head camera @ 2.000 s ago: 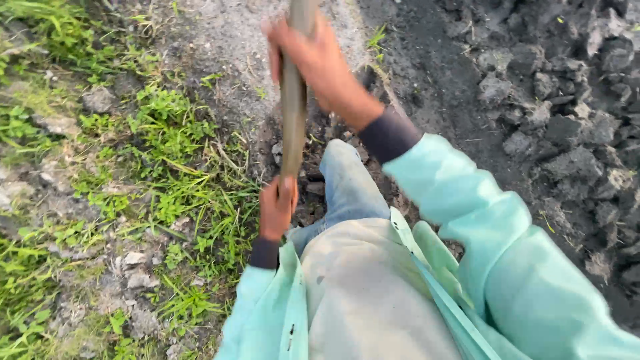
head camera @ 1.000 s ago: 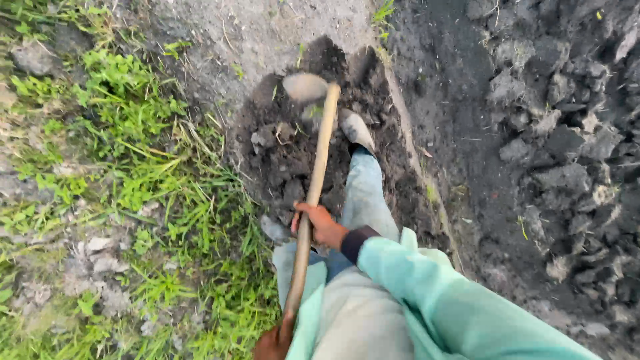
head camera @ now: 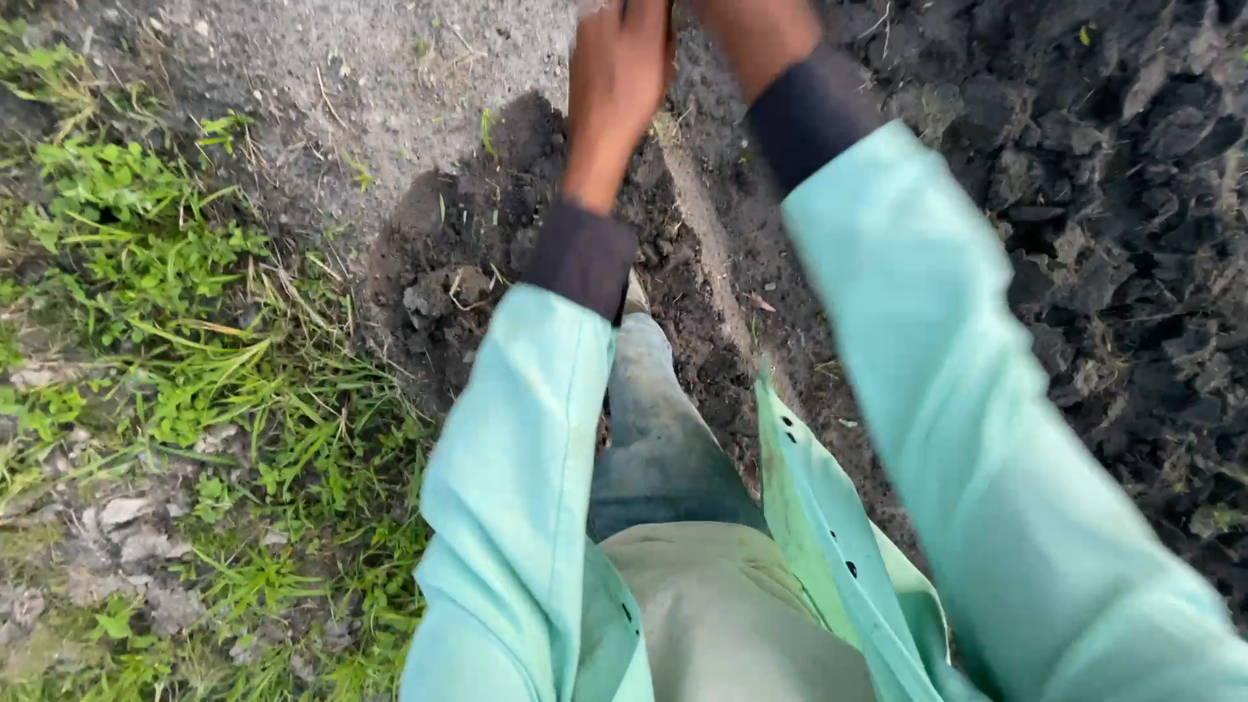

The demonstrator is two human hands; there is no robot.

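My left hand is raised at the top edge, its back towards me and its fingertips cut off by the frame. Close beside it on the right, my right hand is blurred and mostly out of view. The hoe's handle and blade cannot be made out now, so what the hands hold is hidden. Below and left of the hands lies a patch of dark, broken soil. One shoe shows partly at the soil, beyond my left cuff, under a jeans leg.
Grass and low weeds grow along the left. Pale packed ground borders the dug patch at the top. A narrow earth ridge runs down its right side, with large dark clods farther right.
Both hands have moved up to the top edge from the hoe's handle lower in view. The hoe, seen with its blade over the dug soil one second ago, has left the view.
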